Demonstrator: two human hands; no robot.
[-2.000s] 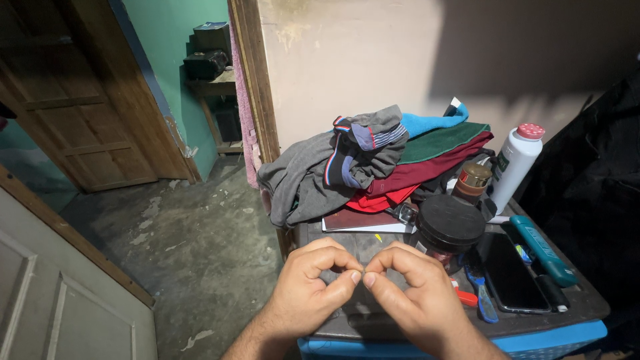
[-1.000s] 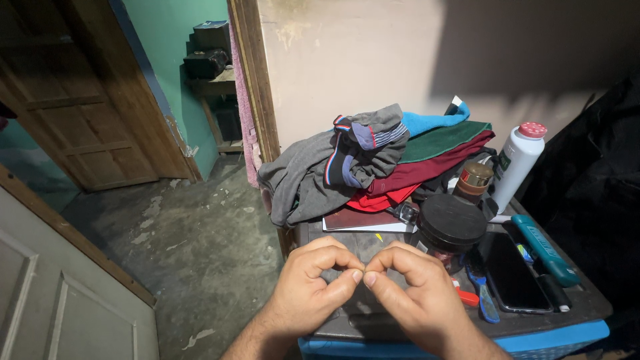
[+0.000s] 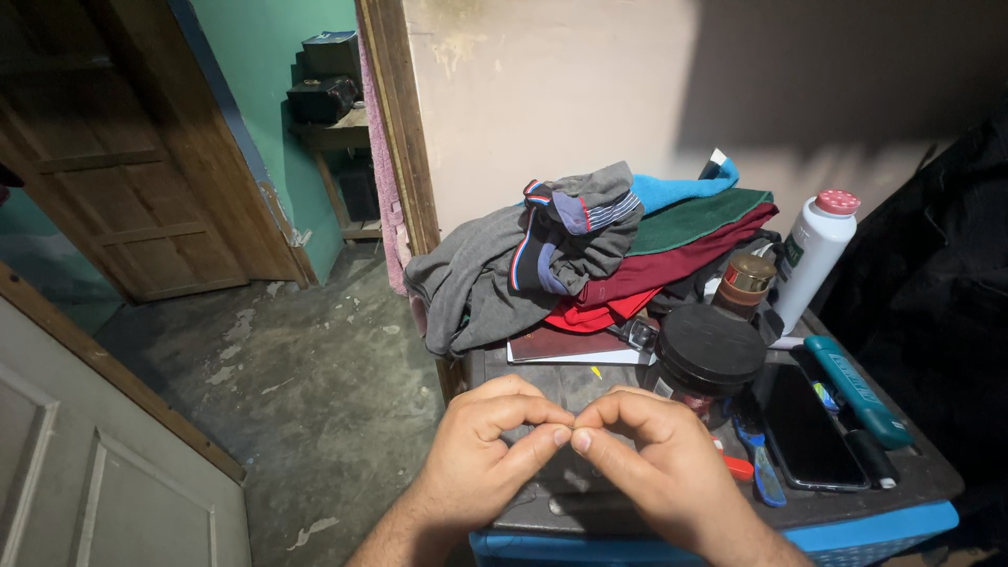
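My left hand [image 3: 500, 449] and my right hand [image 3: 657, 465] meet above the front of a dark tabletop [image 3: 583, 512]. On each, the thumb and index finger are pinched, and the two pairs of fingertips touch. Something tiny or thin may lie between them, but it is too small to make out. Just beyond my fingers a small yellow piece [image 3: 596, 372] lies on the top. Behind my right hand stands a wide jar with a black lid [image 3: 713, 346]. To its right are a red object [image 3: 738, 468], a blue-handled brush [image 3: 762, 465] and a black smartphone [image 3: 815, 429].
Piled clothes, with a grey garment [image 3: 480, 276] in front, lie against the wall over a maroon booklet [image 3: 567, 345]. A white bottle with a pink cap [image 3: 815, 252], a gold-capped jar [image 3: 744, 279] and a teal tube [image 3: 858, 394] stand or lie at right. A panelled white door [image 3: 110, 472] is at left.
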